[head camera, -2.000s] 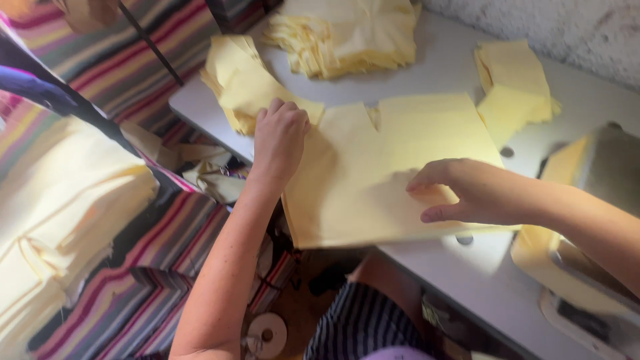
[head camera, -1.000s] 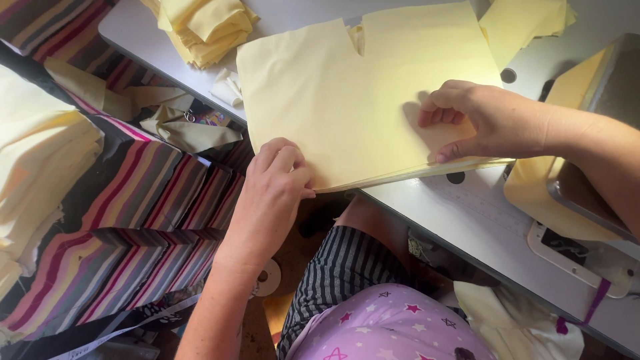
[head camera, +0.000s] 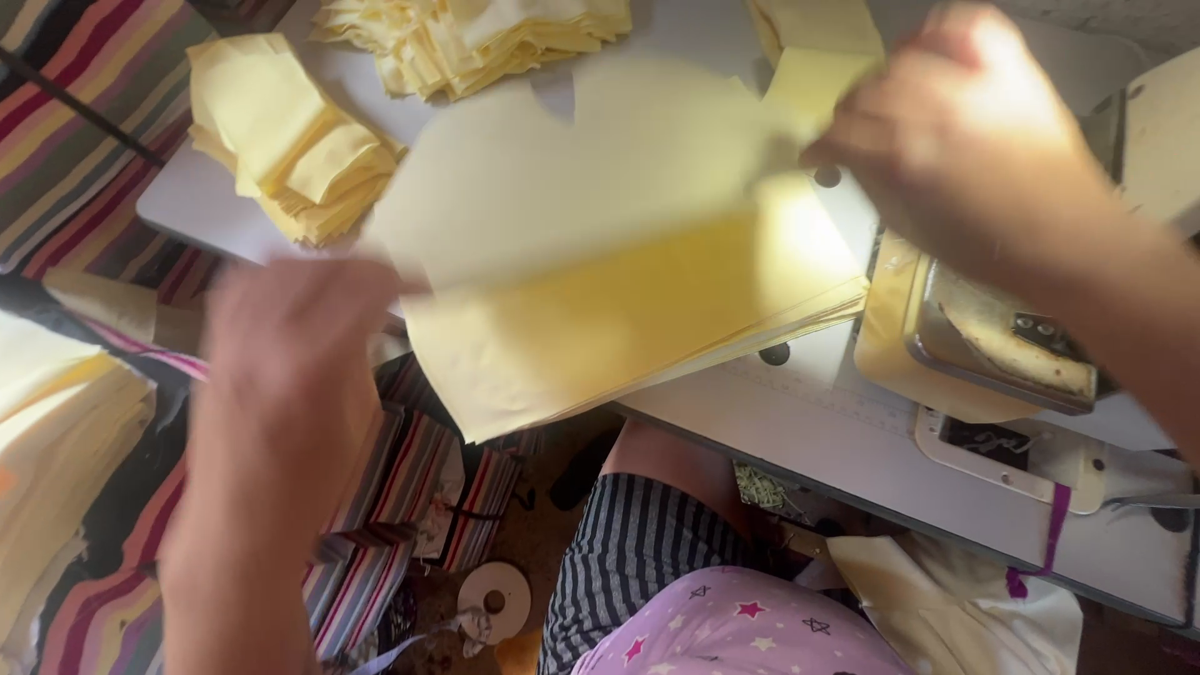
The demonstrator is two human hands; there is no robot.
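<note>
A pale yellow cut fabric panel (head camera: 581,178) with a notch in its far edge is lifted and blurred above a stack of like panels (head camera: 525,366). My left hand (head camera: 300,328) pinches the lifted panel's near left corner. My right hand (head camera: 937,122) is raised at the panel's right side; blur hides whether its fingertips hold the edge. The stack lies on the grey sewing table, its near left corner jutting over the front edge.
Small yellow pieces (head camera: 291,141) lie piled at the left, with a larger pile (head camera: 487,37) at the back. More fabric (head camera: 825,47) lies back right. A sewing machine (head camera: 984,328) stands at the right. Pale fabric (head camera: 66,469) is heaped on striped cloth at far left.
The top panel has come up off the stack, where it lay flat one second ago. My right hand has risen from the fabric. The view has shifted.
</note>
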